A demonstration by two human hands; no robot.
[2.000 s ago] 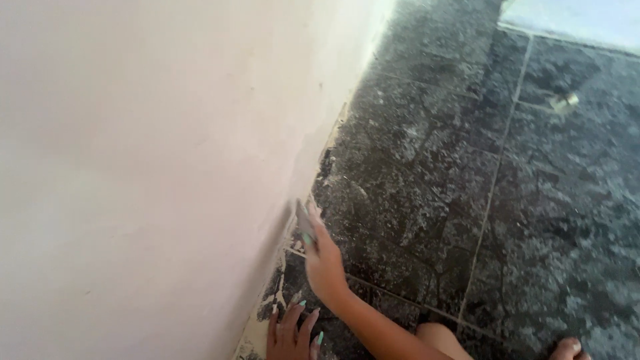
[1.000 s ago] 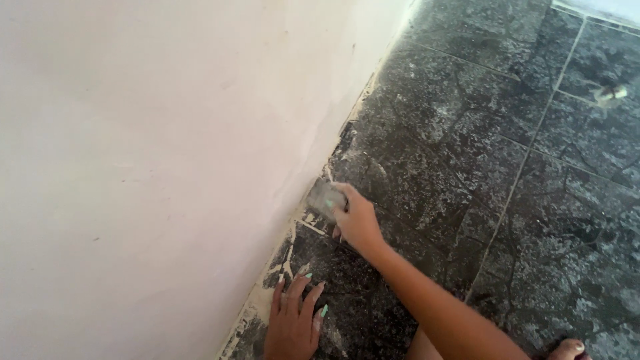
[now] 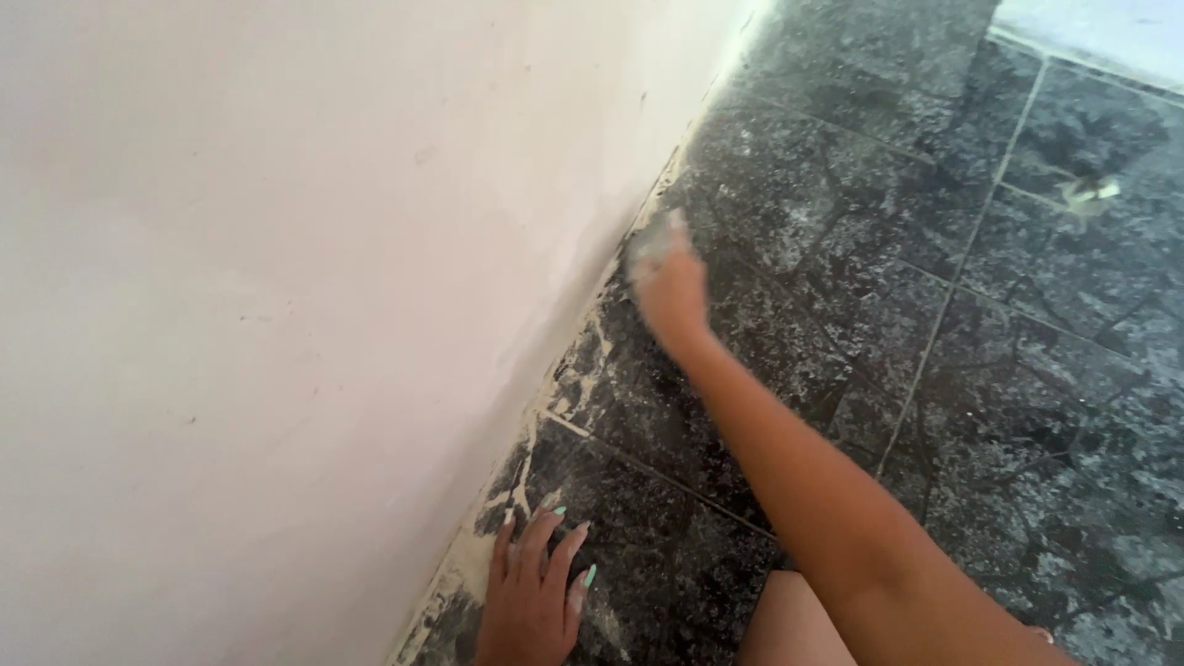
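My right hand (image 3: 672, 289) is closed around a flat greyish tool (image 3: 651, 246), blurred by motion, which looks like a scraper blade. It meets the dark floor tiles right beside the foot of the wall. Nearer to me, my left hand (image 3: 532, 587) rests palm down on the tiles with its fingers spread and holds nothing. Pale grout or plaster residue (image 3: 469, 561) lines the joint between wall and floor and is smeared on the tile edges (image 3: 581, 375).
A plain pale wall (image 3: 277, 277) takes up the left side. On the dark tiles (image 3: 1027, 398) to the right lies a small light-coloured item (image 3: 1091, 192) that I cannot identify. A white surface (image 3: 1101, 37) borders the floor at the top right. My bare leg (image 3: 795, 620) shows below.
My right hand has moved farther away from me along the base of the wall with the tool. My left hand stays on the tiles near the wall.
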